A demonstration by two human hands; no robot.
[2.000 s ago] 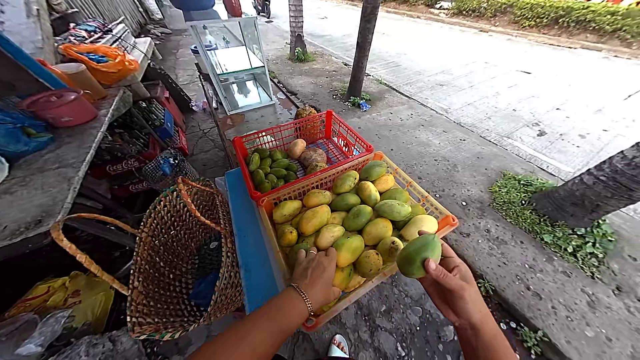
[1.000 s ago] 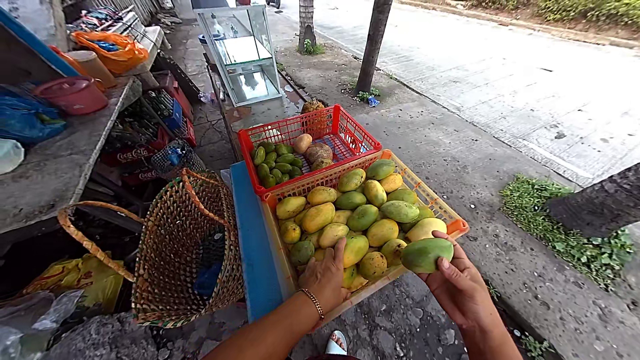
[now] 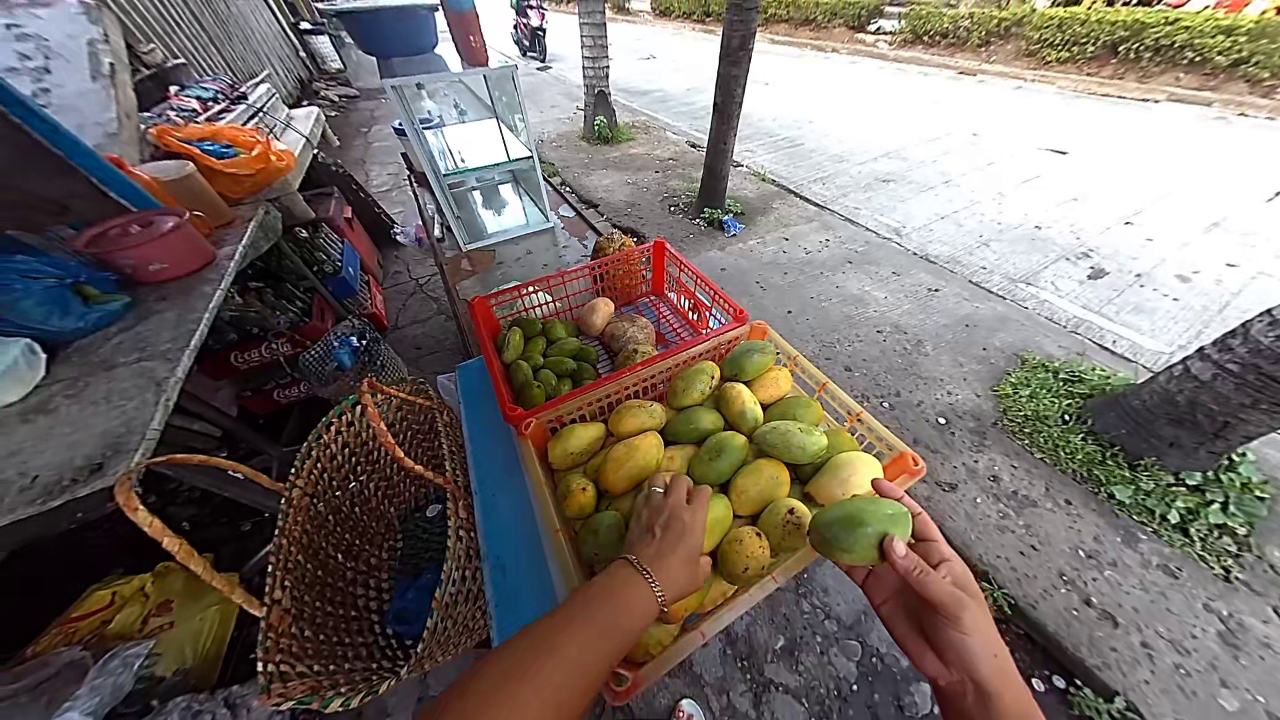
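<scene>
A green mango (image 3: 860,530) is held in my right hand (image 3: 920,580), between thumb and fingers, over the near right side of an orange-yellow plastic crate (image 3: 870,425). Many yellow and green mangoes (image 3: 757,487) fill this crate. My left hand (image 3: 672,530), with a ring and a bracelet, reaches down among the mangoes near the crate's middle; its fingertips are hidden, so its grip does not show. Behind stands a red plastic crate (image 3: 600,385) with small green fruits (image 3: 550,355), several rounder brown fruits (image 3: 628,332) and what looks like a pineapple (image 3: 615,262).
A woven basket (image 3: 370,560) with handles stands left of a blue board (image 3: 500,490). Farther left are a concrete counter (image 3: 90,400), a red pail (image 3: 145,245) and bottle crates (image 3: 345,270). A glass display case (image 3: 475,155), tree trunks (image 3: 728,110) and a road (image 3: 980,180) lie beyond.
My left hand stays among the mangoes, and my right hand keeps hold of the green mango over the crate's near right side. The view has shifted slightly.
</scene>
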